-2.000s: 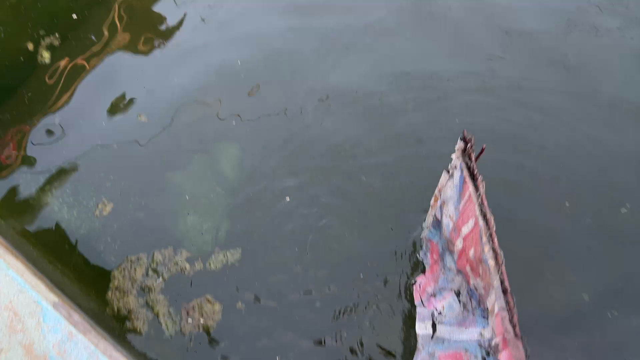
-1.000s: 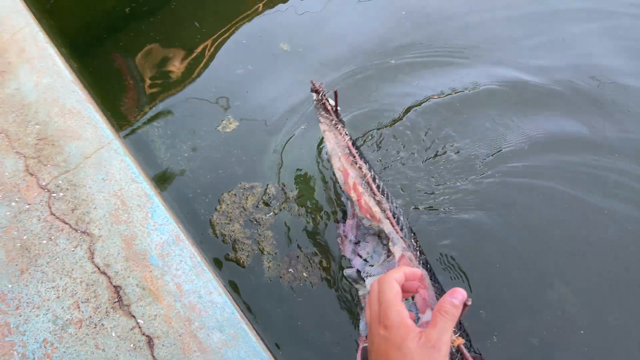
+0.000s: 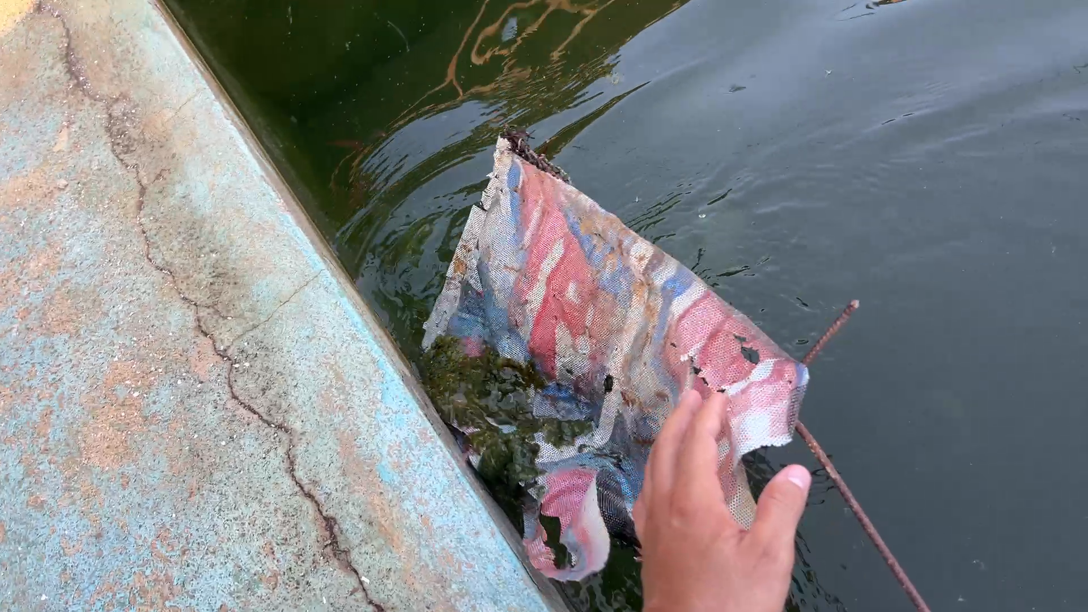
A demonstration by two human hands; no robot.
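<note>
A torn, soaked piece of woven mesh fabric (image 3: pixel 586 289) in red, blue and white rises partly out of dark water beside a concrete edge. Wet green algae (image 3: pixel 497 399) clings to its lower left, and a ragged strip curls below. A thin rusty metal rod (image 3: pixel 858 510) slants up from the bottom right and passes behind the fabric's right corner. My left hand (image 3: pixel 718 518) is at the lower right of the fabric, its fingers over the cloth and its thumb apart. Whether the fingertips touch it cannot be told. My right hand is out of view.
A wide concrete ledge (image 3: pixel 195 340) with worn blue paint and a long crack runs down the left side. Dark green water (image 3: pixel 935 212) with ripples and reflections lies to the right, against the ledge's edge.
The fabric now lies spread close to the ledge; one second ago it was a narrow, folded length farther out. My left hand has opened wider. The view has shifted considerably.
</note>
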